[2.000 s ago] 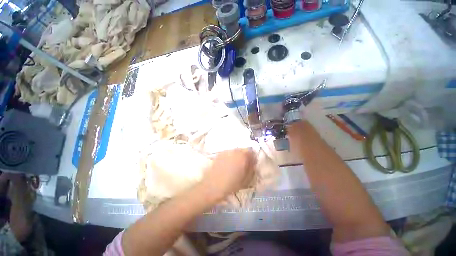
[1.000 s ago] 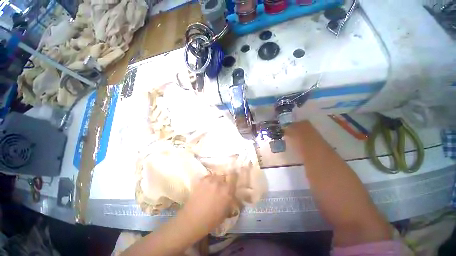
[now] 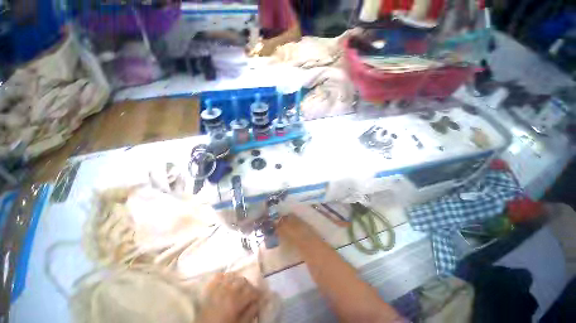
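A cream garment piece (image 3: pixel 170 233) lies bunched and partly overexposed on the white table, left of the sewing machine (image 3: pixel 341 151) and up to its needle area. My left hand (image 3: pixel 230 298) rests on its front part near the bottom edge; the fingers are blurred and seem to press or hold the cloth. My right hand (image 3: pixel 287 224) reaches in behind the metal parts at the needle; its fingers are hidden. A ring with dark metal pieces (image 3: pixel 203 165) hangs at the head's left end.
Olive scissors (image 3: pixel 371 230) lie right of my right forearm. A blue-white checked cloth (image 3: pixel 436 214) is farther right. A blue rack of spools (image 3: pixel 268 135) stands on the machine. A red basket (image 3: pixel 404 79) is behind it. A cream pile (image 3: pixel 47 104) lies upper left.
The view has swung up and right, showing the basket and more of the machine. My left hand stays on the cloth, nearer the bottom edge of the picture. My right hand remains by the needle area.
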